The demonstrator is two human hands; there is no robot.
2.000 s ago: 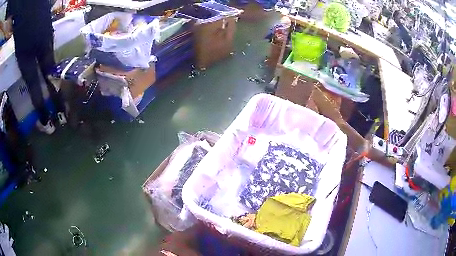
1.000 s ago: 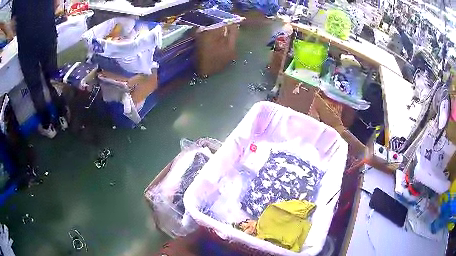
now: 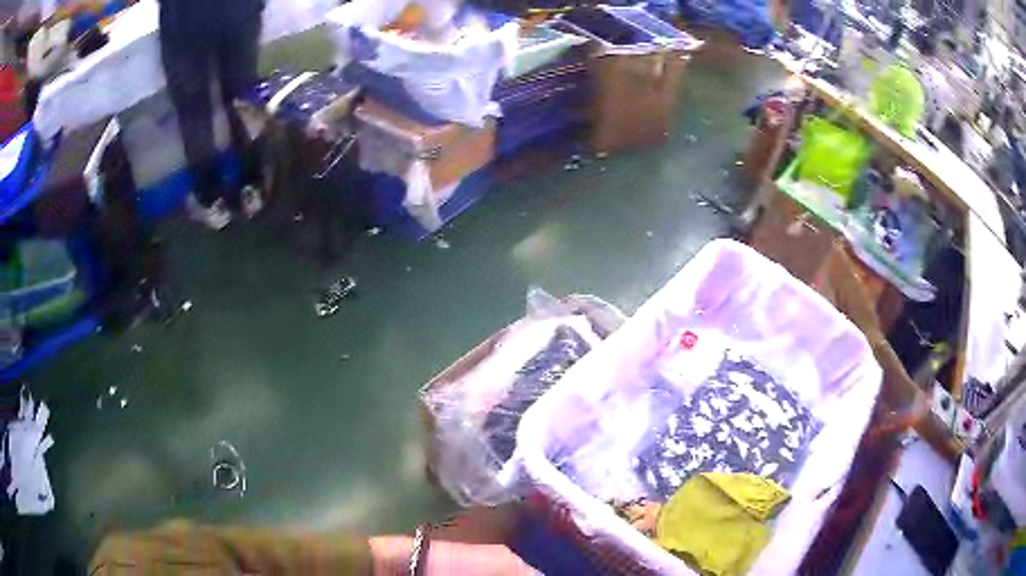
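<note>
A forearm in a brown sleeve with a bracelet at the wrist crosses the bottom edge from the left. It looks like my left arm. Only part of my left hand (image 3: pixel 478 559) shows, and its fingers are cut off or hidden. My right hand is out of the picture. A large basket with a white plastic liner (image 3: pixel 759 276) stands in front of me on the right. In it lie dark patterned fabric with white shapes (image 3: pixel 737 422) and a folded yellow-green fabric (image 3: pixel 720 523) at its near end.
A carton with a clear bag of dark goods (image 3: pixel 534 388) stands left of the basket. A black phone (image 3: pixel 925 529) lies on the white table at the right. Scraps litter the green floor (image 3: pixel 338 416). A person in dark trousers (image 3: pixel 214 101) stands at the upper left beside a lined scrap bin (image 3: pixel 433 62).
The view has turned left, so the basket, carton and table appear farther right. The sleeved arm and part of my left hand have come in at the bottom edge.
</note>
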